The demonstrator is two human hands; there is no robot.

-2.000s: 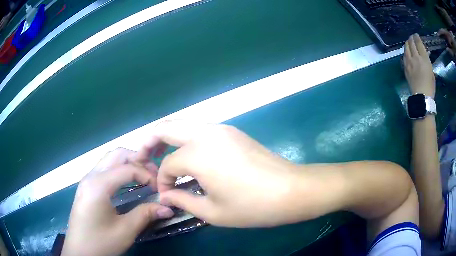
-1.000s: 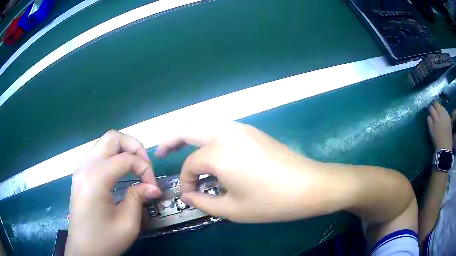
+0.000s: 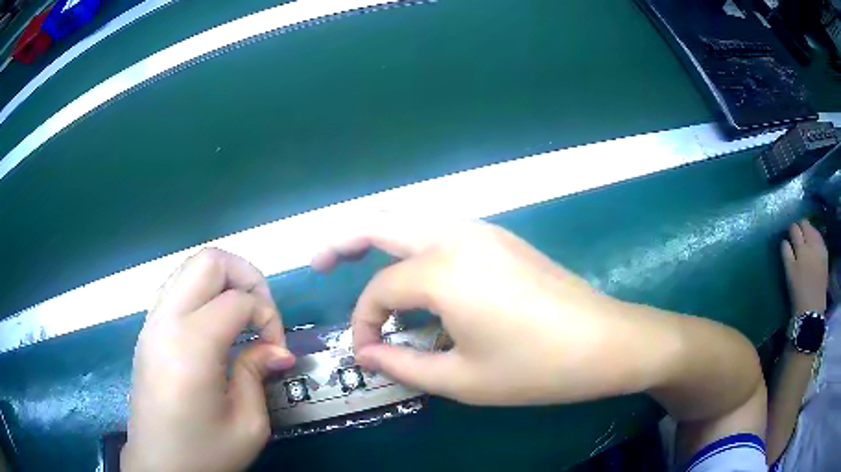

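Note:
A silver-grey bar point(image 3: 318, 406) lies on the green bench at the lower middle, partly under both hands. Two dark round seats with pale rims show between the hands. A dark strip edge runs along its near side. My left hand point(image 3: 207, 355) is over the bar's left end, thumb and index fingertips together; whether a small part is between them cannot be seen. My right hand point(image 3: 452, 318) is over the right part, thumb and index fingertips together at the bar, the other fingers raised. Any part in its pinch is hidden.
White strips point(image 3: 553, 171) run along the green bench. A black base plate point(image 3: 738, 69) lies at the upper right, with a ribbed block point(image 3: 799, 150) below it. Another person's hand point(image 3: 805, 263) with a watch is at the right edge. Red point(image 3: 33, 39) and blue point(image 3: 74, 17) bins stand upper left.
My right hand has moved right along the bar, uncovering seats between the hands. My left hand stays near the left end. The other person's hand has left the block and moved down.

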